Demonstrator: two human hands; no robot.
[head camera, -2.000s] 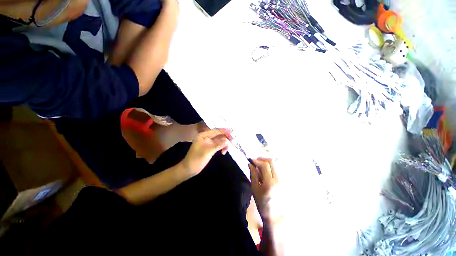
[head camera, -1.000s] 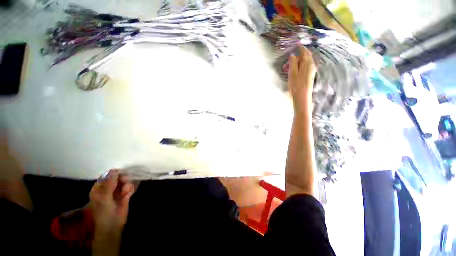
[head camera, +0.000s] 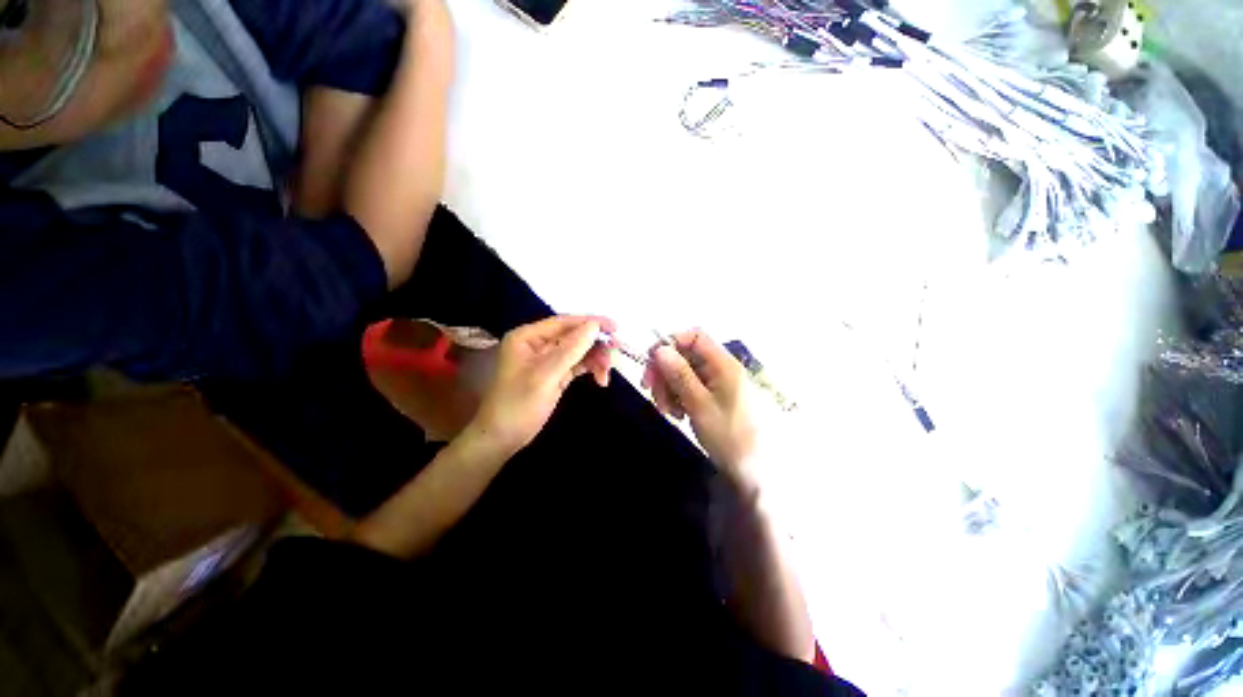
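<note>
My left hand (head camera: 545, 375) is at the near edge of the white tabletop, its fingertips pinching a thin lead wire (head camera: 626, 351). My right hand (head camera: 701, 391) is just to the right, fingertips closed on the other end of the wire. The wire spans the short gap between the hands; its ends are hidden by the fingers. A small dark block with a yellowish part (head camera: 758, 372) lies on the table beside my right hand. A single harness piece (head camera: 917, 406) with a dark block lies further right.
A harness bundle (head camera: 804, 25) and grey-white cables (head camera: 1043, 130) lie at the far side. A small wire loop (head camera: 706, 106) lies before them. Grey cable heaps (head camera: 1200, 586) are at the right. A person's arm (head camera: 395, 150) rests at the table's left edge; a cardboard box (head camera: 150, 477) is below.
My right hand has come back from the cable heap at the right and now meets my left hand at the wire. The view has swung back towards the seated person.
</note>
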